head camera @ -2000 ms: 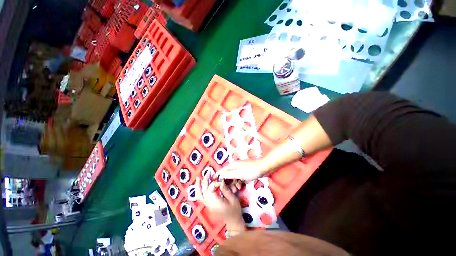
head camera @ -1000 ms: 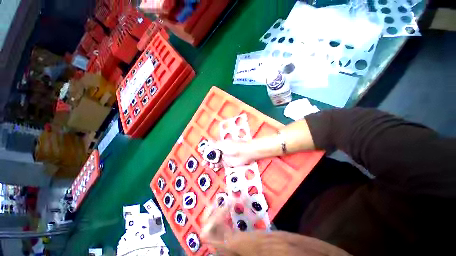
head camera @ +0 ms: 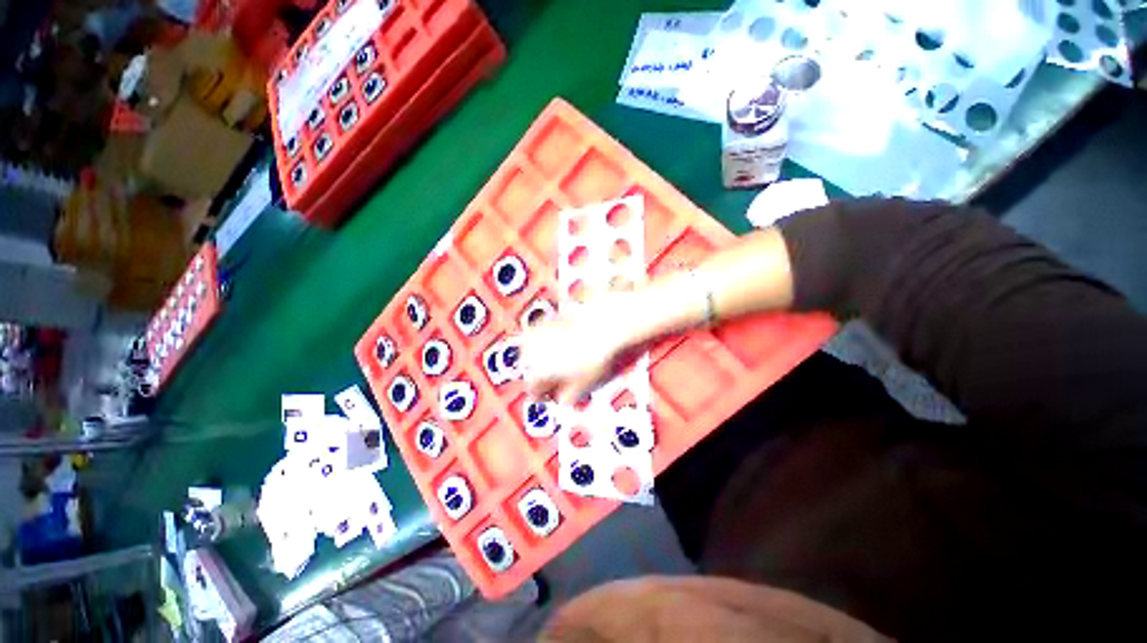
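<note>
An orange-red pocket tray [head camera: 720, 392] lies tilted before me, with small round parts [head camera: 537, 510] in many pockets. A white strip with round holes [head camera: 606, 484] lies across the tray; dark discs show at its lower end. My right hand [head camera: 566, 358] is over the strip and tray, blurred, its fingertips against a round part [head camera: 512, 359] that seems to overlap another. Whether they grip it is unclear. Of my left arm, only bare skin shows at the bottom edge; the fingers are hidden or cut off.
A small labelled bottle [head camera: 755, 141] and white pad [head camera: 786, 201] stand beyond the tray. Sheets with round holes [head camera: 868, 75] and a printed sheet [head camera: 667, 63] lie at the far edge. Scrap squares [head camera: 321, 484] lie left of the tray, stacked red trays [head camera: 377, 138] upper left.
The view has shifted, and the tray appears higher. My left hand has left the tray for the bottom edge. An empty pocket shows near the tray's lower middle.
</note>
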